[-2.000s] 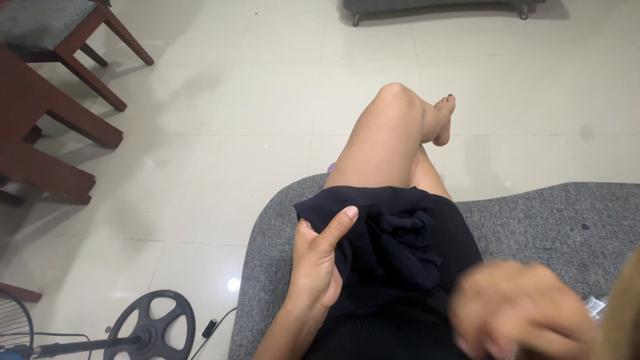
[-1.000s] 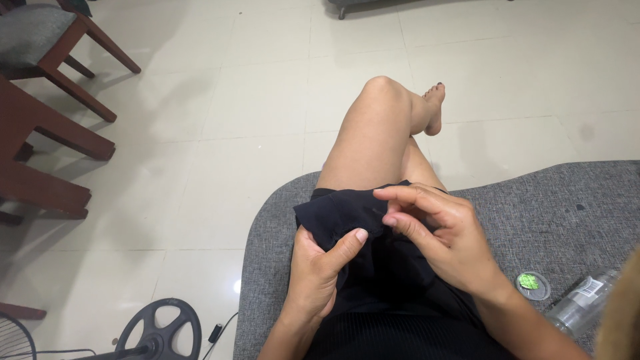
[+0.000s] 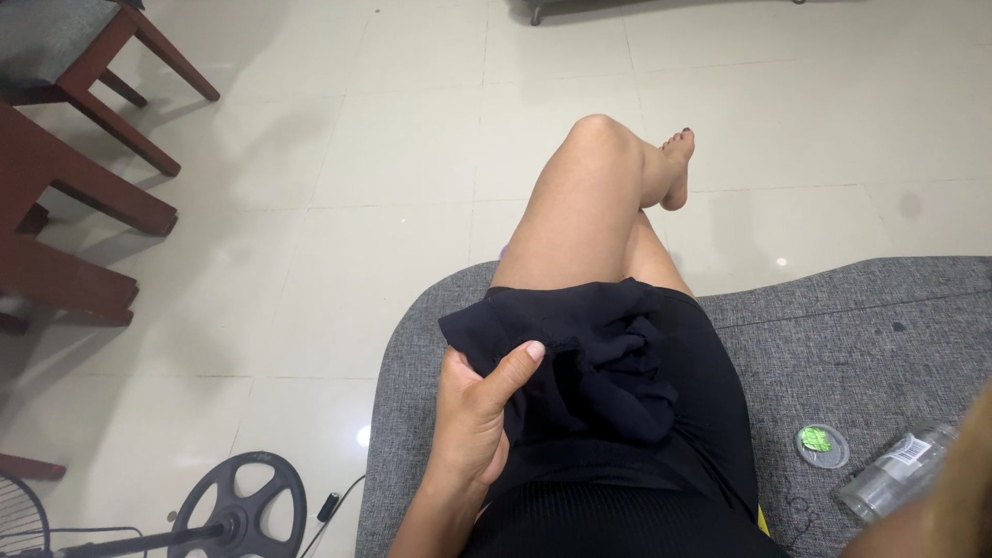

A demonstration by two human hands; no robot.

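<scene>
A dark navy cloth (image 3: 612, 333) lies bunched over my lap, on black clothing. My left hand (image 3: 473, 411) grips its left edge, with the thumb on top and the fingers beneath the fabric. My right hand is out of the frame; only a blurred part of the right arm shows at the bottom right corner. Near that arm, a clear plastic jar (image 3: 891, 473) with a barcode label lies on its side on the grey seat. Beside the jar sits a clear round lid (image 3: 835, 453) with a small green piece on it.
I sit on a grey fabric sofa (image 3: 418, 349) with my legs crossed. Wooden chairs (image 3: 116, 194) stand at the left on the tiled floor. A fan's round base (image 3: 232, 511) and a cable are at the lower left. Thin dark loops and a yellow item lie near my right hip.
My right hand was over the cloth one second ago and has moved out of view toward the lower right. My left hand has kept its hold on the cloth.
</scene>
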